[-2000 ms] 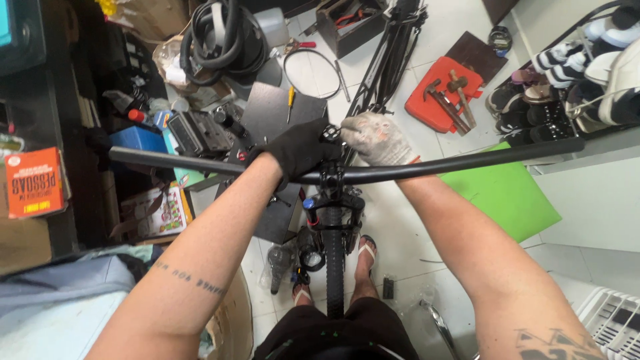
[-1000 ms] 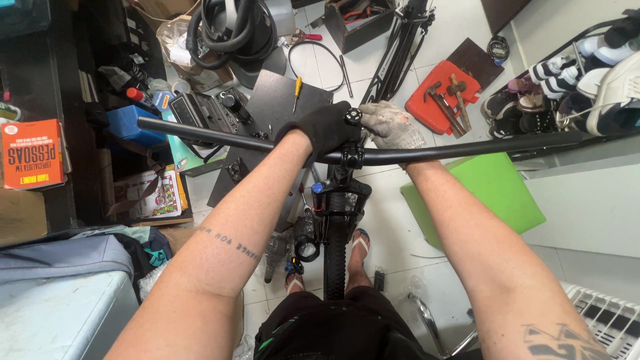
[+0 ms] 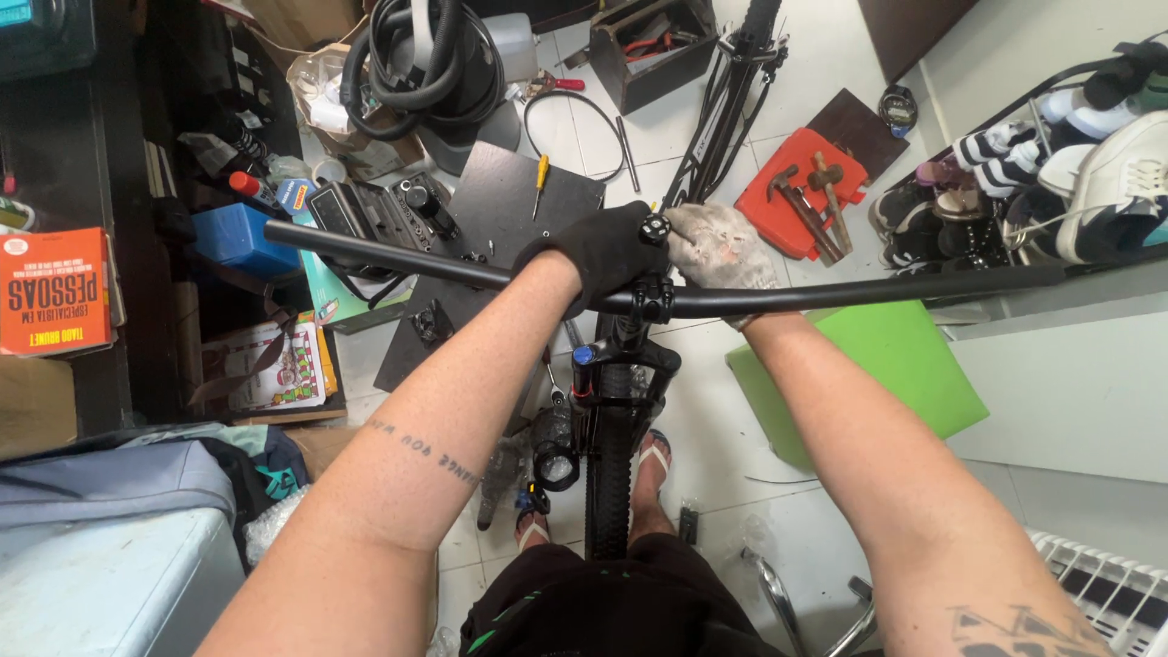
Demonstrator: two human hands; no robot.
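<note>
A black bicycle handlebar lies across the bike, clamped at the stem. My left hand, in a black glove, is curled by the left side of the round headset top cap; its fingers are partly hidden. Opposite it, my right hand, in a dirty pale glove, has its fingertips at the cap's right side; whether it holds a small tool cannot be told. Below the bar are the suspension fork with a blue knob and the knobbly front tire, between my feet.
A yellow screwdriver lies on a dark board. Hammers rest on a red case. Around stand a wooden toolbox, a vacuum cleaner, a green box, a shoe rack and a pale blue cooler.
The handlebar has turned relative to the view, its left end now lower than two seconds ago relative to my hands is unclear; both hands stay close together at the stem top.
</note>
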